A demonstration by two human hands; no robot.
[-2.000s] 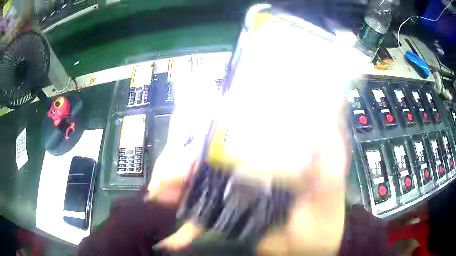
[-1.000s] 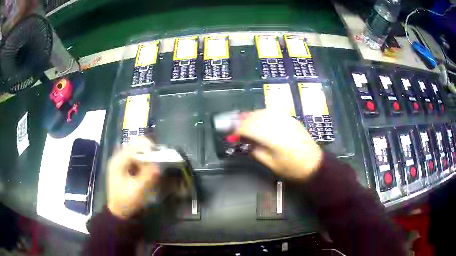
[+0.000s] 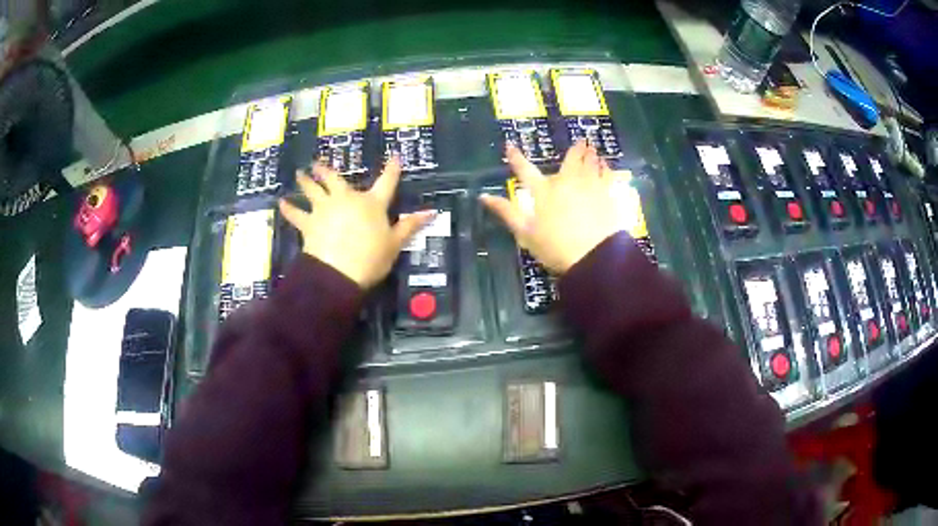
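A clear blister tray (image 3: 463, 354) lies in front of me with several keypad phones in its pockets. Most lie face up with glaring white screens and yellow edges, such as the phone (image 3: 408, 123) in the back row. One phone (image 3: 424, 277) lies face down in the near row, its red dot towards me. My left hand (image 3: 350, 221) is spread over the tray's left part, fingertips near the back-row phones. My right hand (image 3: 566, 211) is spread over the right part and partly covers near-row phones. Both hands look empty.
Two batteries, one at left (image 3: 362, 427) and one at right (image 3: 532, 421), lie at the near edge. A second tray (image 3: 756, 252) holds face-down phones at right. A black smartphone (image 3: 145, 380), red figure (image 3: 98, 218) and fan (image 3: 36, 128) are at left, a bottle (image 3: 756, 43) far right.
Both hands have let go of the phones and spread open over the tray. The face-down phone now lies in a near-row pocket. The view has shifted slightly.
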